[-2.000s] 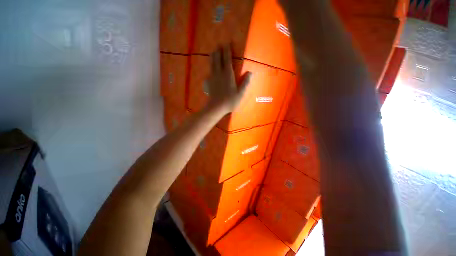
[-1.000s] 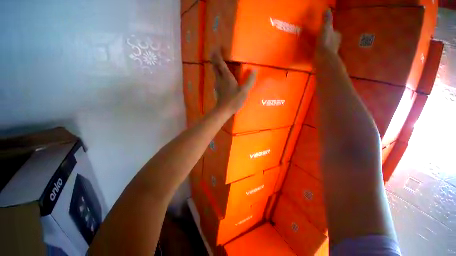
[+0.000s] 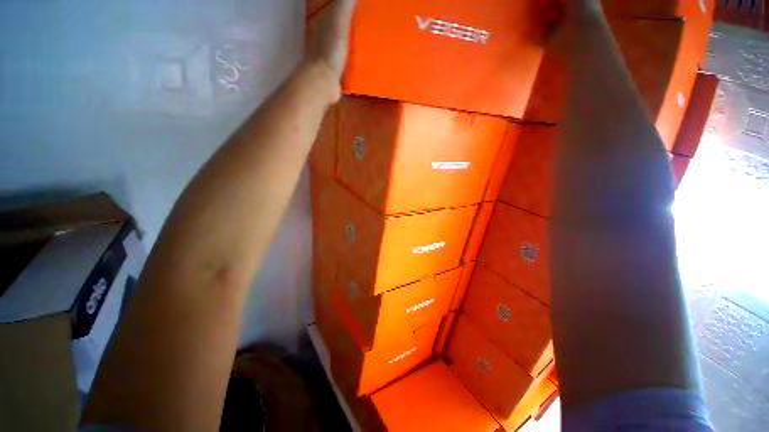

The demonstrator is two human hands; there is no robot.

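An orange product box (image 3: 447, 55) with white VEGER lettering is at the top of the head view, cut off by the edge. My left hand (image 3: 334, 42) lies against its left side. My right hand (image 3: 578, 10) is at its right side, dark and partly cut off; its fingers are hidden. The box juts out over a stack of orange boxes (image 3: 447, 164) below it. Whether it is lifted clear of them cannot be told.
More orange boxes (image 3: 527, 249) stand in a stack on the right. A pale wall (image 3: 194, 135) is at the left. A white printed box (image 3: 105, 295) with an open brown flap is at lower left, beside a dark round thing (image 3: 244, 401). Bright light falls at the right.
The top orange box has moved nearer and left, now overhanging the stack. My left hand has moved up from the stack's side to that box. My right hand is higher than a second ago.
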